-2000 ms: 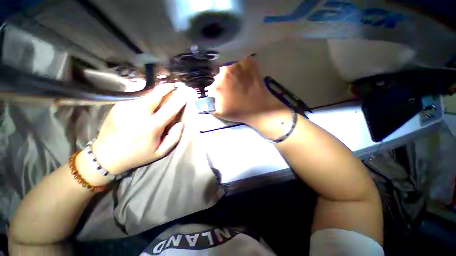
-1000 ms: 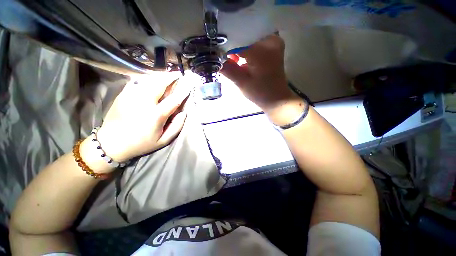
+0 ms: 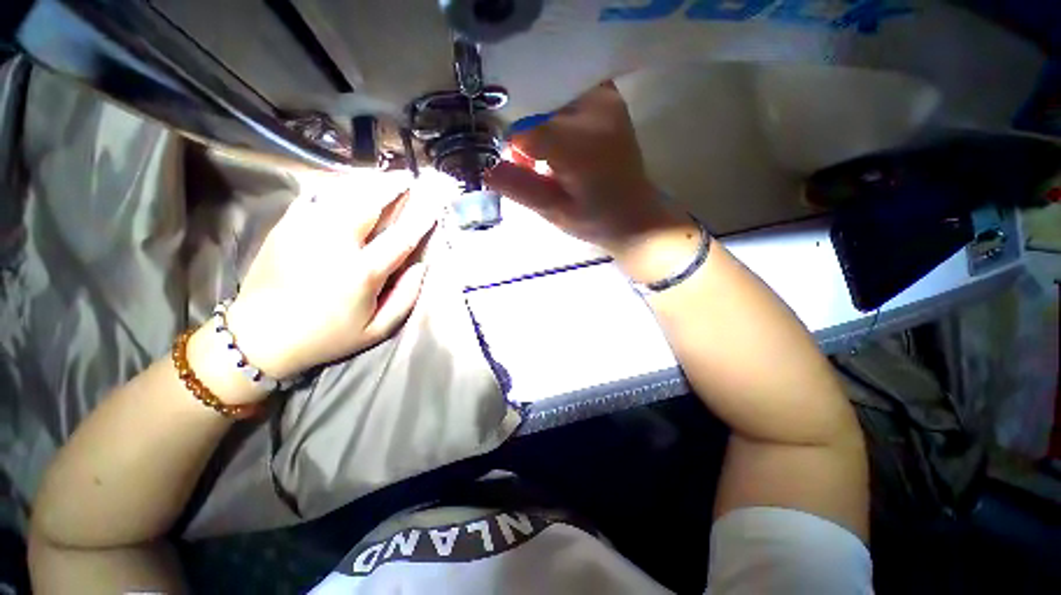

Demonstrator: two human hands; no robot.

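Note:
Shiny grey-taupe shell fabric (image 3: 378, 424) runs under my left hand and hangs over the table edge towards my lap. My left hand (image 3: 332, 273) lies on it, fingers bent and tips by the needle area, holding it against the bed. Glare washes out those fingertips. My right hand (image 3: 588, 169) is raised just right of the tension assembly (image 3: 465, 151), thumb and fingers pointing left. Its fingertips glow red in the light; whether they hold anything is unclear. A small blue part (image 3: 529, 122) shows beside them. The needle and presser foot are hidden.
The machine head with blue lettering (image 3: 756, 14) spans the top, with a round knob (image 3: 491, 12) above the tension assembly. The white table (image 3: 570, 337) has a ruler-like strip (image 3: 605, 403) along its front edge. A black flat object (image 3: 896, 250) lies at its right end.
Since two seconds ago, my right hand has moved up and turned, its fingers now pointing left. The dark snips seen right of it are now mostly hidden. My left hand has barely moved. The view has shifted.

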